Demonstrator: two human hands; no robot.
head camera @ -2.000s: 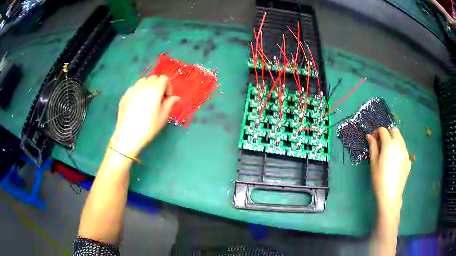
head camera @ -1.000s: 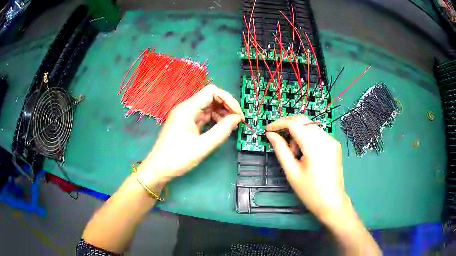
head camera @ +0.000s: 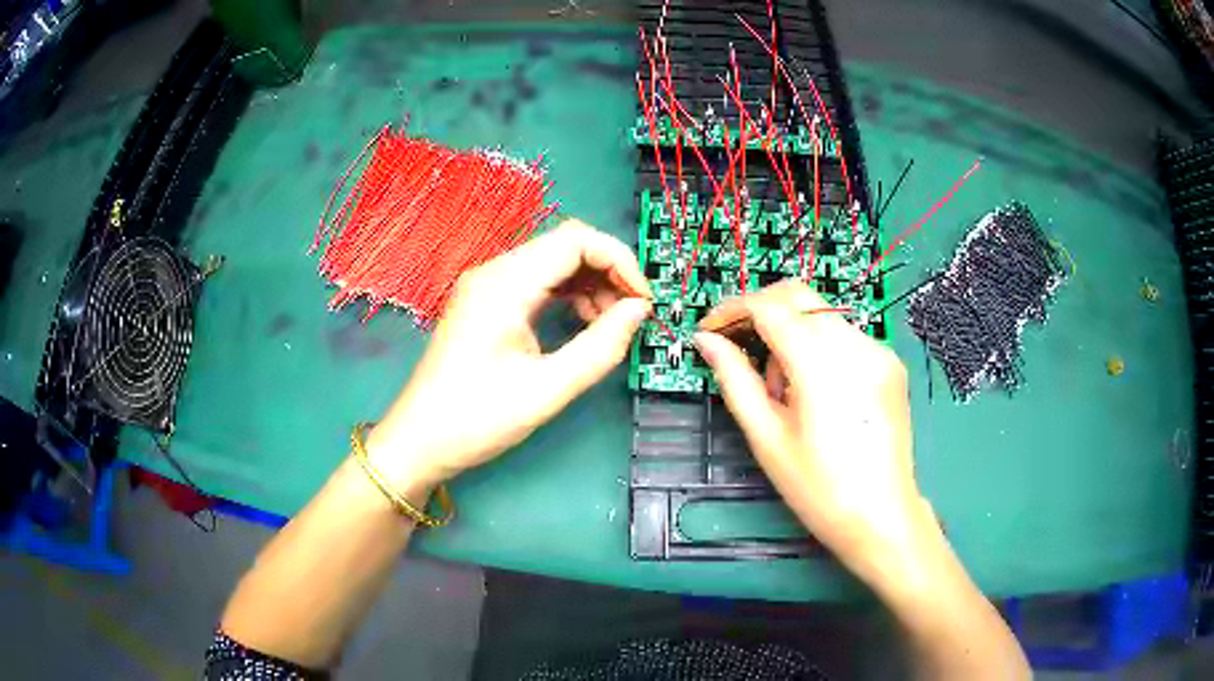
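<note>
A green PCB panel (head camera: 672, 377) lies on a black slotted rack (head camera: 655, 522), with red lead wires standing up from its boards. A single PCB strip (head camera: 719, 136) with red wires lies above it. My left hand (head camera: 533, 349) is at the panel's left edge, thumb and forefinger pinched on a red lead wire whose end is at a board in the lower left. My right hand (head camera: 812, 393) is over the lower panel, fingertips closed near the same board; a thin dark wire seems to be between them. My fingers hide part of the lower rows.
A pile of red lead wires (head camera: 433, 226) lies on the green mat left of the panel, a pile of black lead wires (head camera: 988, 303) right of it. A fan with wire guard (head camera: 137, 333) stands far left. Small yellow loops (head camera: 1116, 366) lie far right.
Both hands have come from the red and black wire piles to the lower left of the panel. Over the last second they have barely moved.
</note>
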